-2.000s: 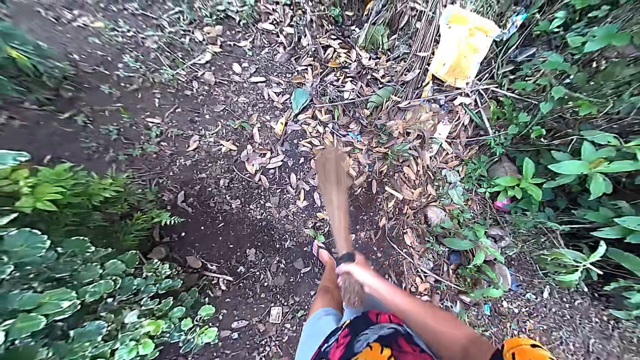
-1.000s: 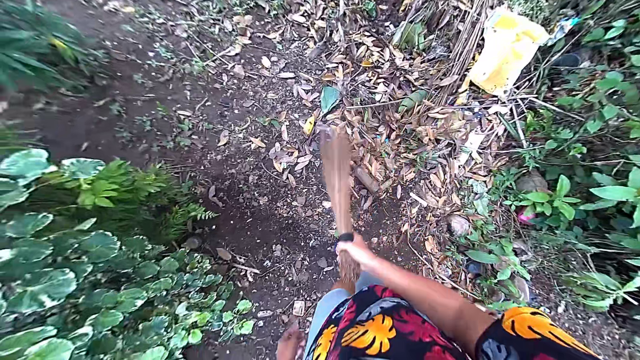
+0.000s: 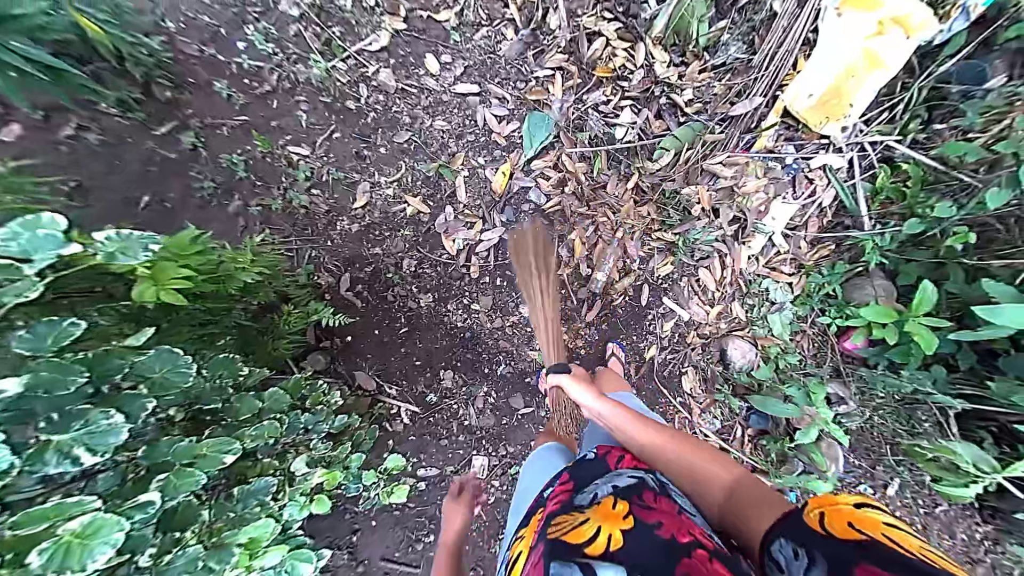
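A stick broom point(image 3: 538, 288), bound with a dark band, points away from me over the soil. My right hand point(image 3: 572, 386) is closed around it at the band, with the thick ends of the sticks below the hand. The broom's brush end lies over or just above the ground beside dry fallen leaves point(image 3: 616, 192); contact cannot be told. My left hand point(image 3: 464, 494) hangs low beside my left leg, away from the broom, its fingers loosely curled and partly blurred, with no object visible in it.
Variegated leafy plants point(image 3: 80, 448) fill the lower left. A yellow and white plastic piece point(image 3: 860, 64) lies at the upper right near a bundle of thin dry sticks point(image 3: 776, 64). Green weeds point(image 3: 904, 320) and stones point(image 3: 738, 354) edge the right side. My sandalled feet stand on bare soil.
My left hand has come into view at the bottom; neither earlier frame clearly shows it. My right hand keeps its hold on the broom.
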